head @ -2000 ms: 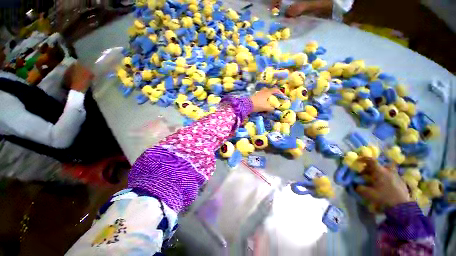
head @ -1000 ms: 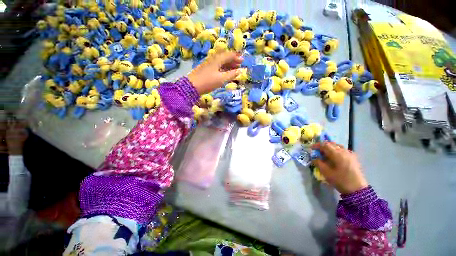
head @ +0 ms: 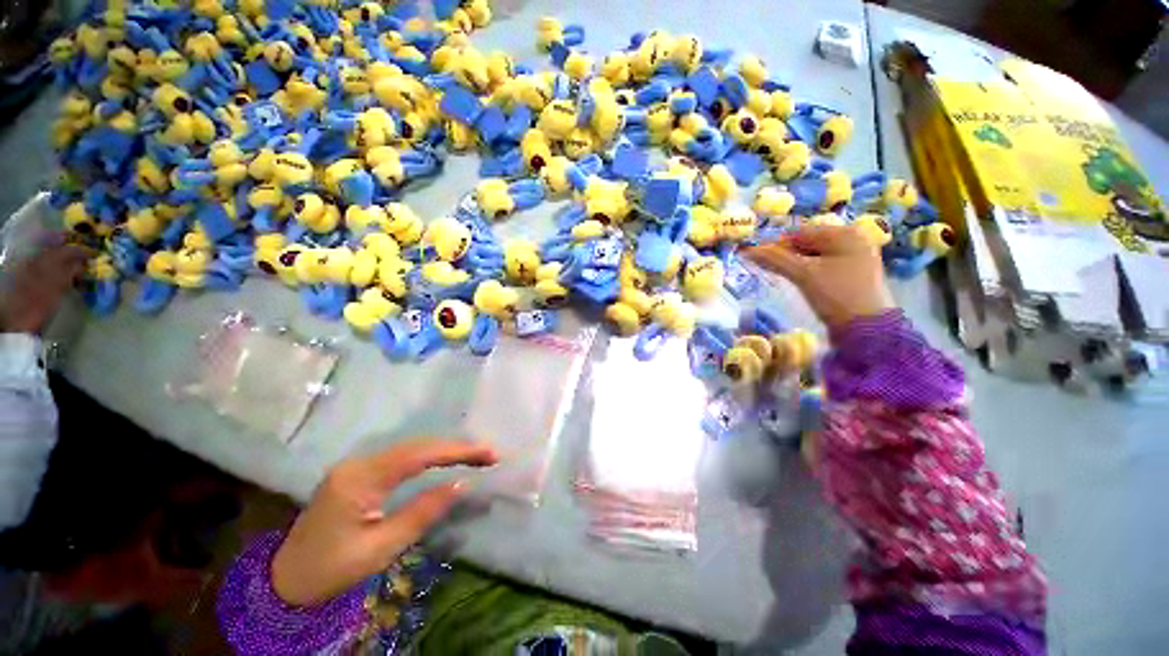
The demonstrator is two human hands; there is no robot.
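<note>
Many yellow-and-blue plush items [head: 385, 122] with small blue tags lie heaped across the table's far side. My left hand [head: 365, 519] is low on the left, empty, thumb and fingers apart, beside the second bag stack [head: 523, 410]. The main stack of clear bags [head: 645, 442] is whitish from glare, with red-pink lines at its near end. My right hand [head: 833, 272] is over the right part of the heap, fingertips by a blue tag; whether it grips anything is unclear. Plush items [head: 769, 359] with tags lie just below it.
A crinkled clear packet [head: 267, 378] lies left on the table [head: 410, 397]. Yellow printed packages [head: 1026, 141] are piled at the right, across a table seam. A small white object [head: 840, 42] is at the back. Another person's hand [head: 39, 285] is at the left edge.
My left hand has left the heap and come back near the bags, down and left. My right hand has moved up from the nearer plush items to the heap.
</note>
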